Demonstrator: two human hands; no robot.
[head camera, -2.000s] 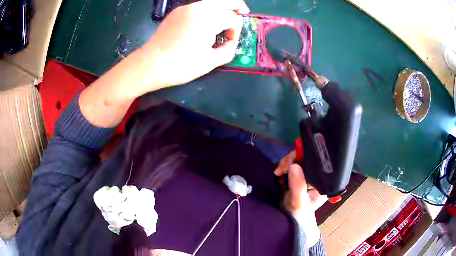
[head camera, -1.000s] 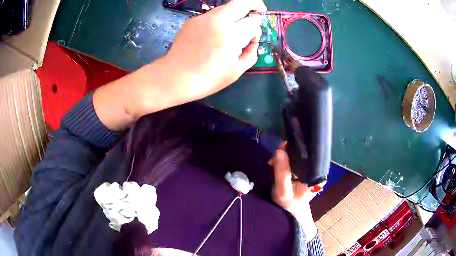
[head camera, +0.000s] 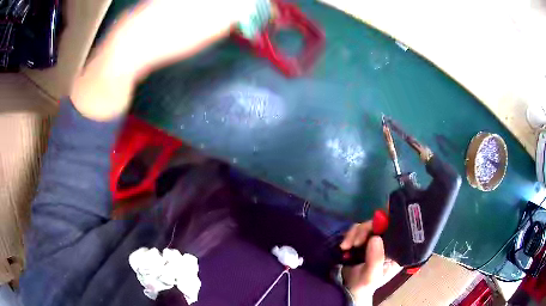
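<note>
My right hand holds the black soldering gun by its grip, near the red trigger. Its two thin metal prongs point up and left over the bench, touching nothing. The red housing with its round opening is blurred and tilted at the top of the view. Part of the green circuit board shows at its left end. My left hand is blurred and partly cut off by the top edge. It is at the board end of the housing; its fingers are not clear.
A small round dish with silvery contents stands on the green bench at the right. Black cord lies at the lower right. A carton and shiny black items are at the left. A red item is below the bench's left edge.
The housing has moved up and left and turned, with my left hand beside it. The soldering gun has moved away from the board, to the right and down. The black part beyond the housing no longer shows.
</note>
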